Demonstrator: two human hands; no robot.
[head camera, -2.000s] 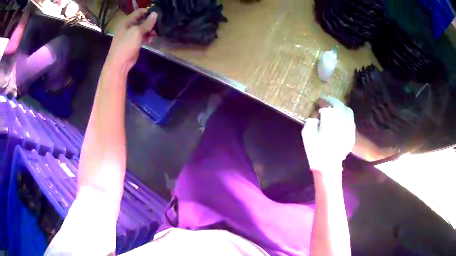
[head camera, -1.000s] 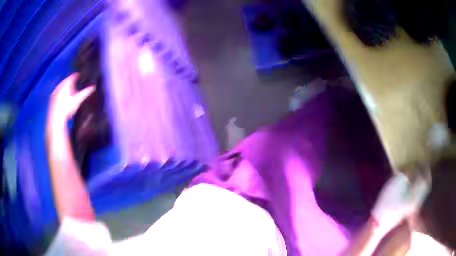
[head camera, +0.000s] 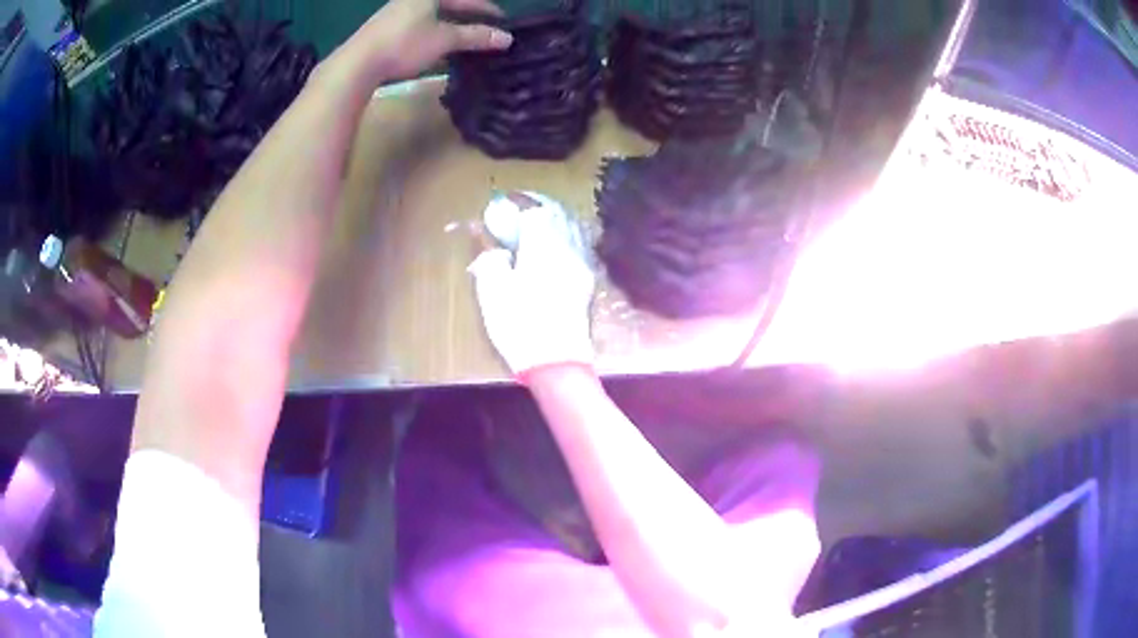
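My bare left hand (head camera: 431, 40) is at the top, over the upper left edge of a nested stack of dark hair pieces (head camera: 524, 94). Its finger and thumb are apart at the stack; whether they grip a piece is unclear. My right hand (head camera: 537, 293), in a white knit glove, is closed around the small white glue bottle (head camera: 503, 221) above the cardboard (head camera: 418, 249). The glove hides much of the bottle. Two more nested stacks of ridged hair pieces stand at the back (head camera: 680, 77) and to the right of the glove (head camera: 686, 237).
Loose spiky dark pieces (head camera: 200, 106) lie at the far left. A bottle of reddish liquid (head camera: 115, 289) lies left of my left forearm. A pale-rimmed crate (head camera: 998, 542) is at lower right. Glare covers the bench's right side. Blue plastic (head camera: 297, 499) shows below the bench edge.
The view has swung from the blue totes back to the bench. My left hand has moved from the totes to a stack. The glue bottle, earlier standing on the cardboard, is now in my right hand.
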